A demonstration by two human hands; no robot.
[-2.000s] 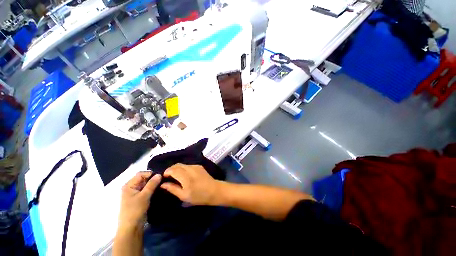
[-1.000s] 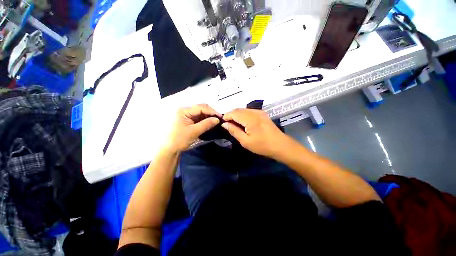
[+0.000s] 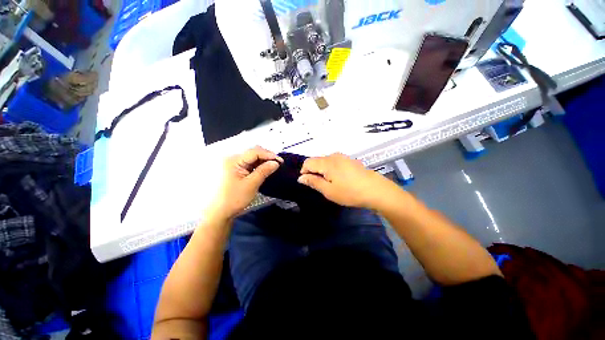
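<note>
A small black fabric piece (image 3: 286,178) is held between my two hands at the table's front edge, its lower part hanging toward my lap. My left hand (image 3: 247,178) pinches its left side between thumb and fingers. My right hand (image 3: 337,179) pinches its right side. The presser foot and needle area (image 3: 286,109) of the white sewing machine (image 3: 378,40) is just beyond my hands. A second black panel (image 3: 229,86) lies behind and left of the needle. A narrow black strip (image 3: 151,159) curves on the white table at the left.
A smartphone (image 3: 431,73) leans against the machine. Thread snips (image 3: 389,126) lie near the ruled front edge. A control panel (image 3: 502,74) and dark-handled scissors (image 3: 531,66) are at the right. Plaid garments (image 3: 40,192) are at the left, dark red fabric (image 3: 557,292) at the lower right.
The view has swung down and right from the earliest frame. My hands have moved slightly apart since one second ago, showing more of the black fabric between them.
</note>
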